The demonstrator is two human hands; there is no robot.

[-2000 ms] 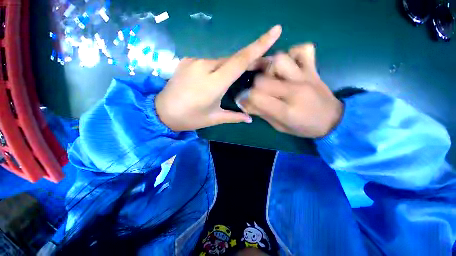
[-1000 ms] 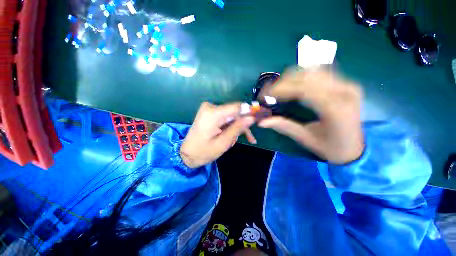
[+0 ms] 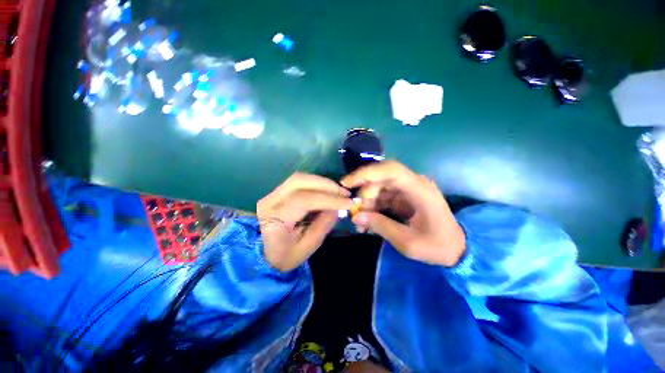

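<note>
My left hand (image 3: pixel 302 218) and my right hand (image 3: pixel 408 211) meet fingertip to fingertip at the bench's near edge. Between their fingertips is a tiny orange-and-white pull tab (image 3: pixel 355 208); any clear film on it cannot be made out. A glossy round black watch head (image 3: pixel 362 148) lies on the green mat just beyond my fingers. A white folded wipe (image 3: pixel 416 102) lies beyond it, a little to the right, with no hand on it.
Tabbed films (image 3: pixel 197 95) are scattered at left. Red crates (image 3: pixel 25 138) stand at the left edge; a red lattice tray (image 3: pixel 173 229) is below the bench edge. Several black watch heads (image 3: pixel 533 60) lie far right, another (image 3: pixel 634 237) near right. A white block (image 3: pixel 642 98) is at right.
The white wipe, in view since one second ago, now lies uncovered. My hands have come closer together around the tab. The watch head now lies clear of my fingers. The camera view has shifted.
</note>
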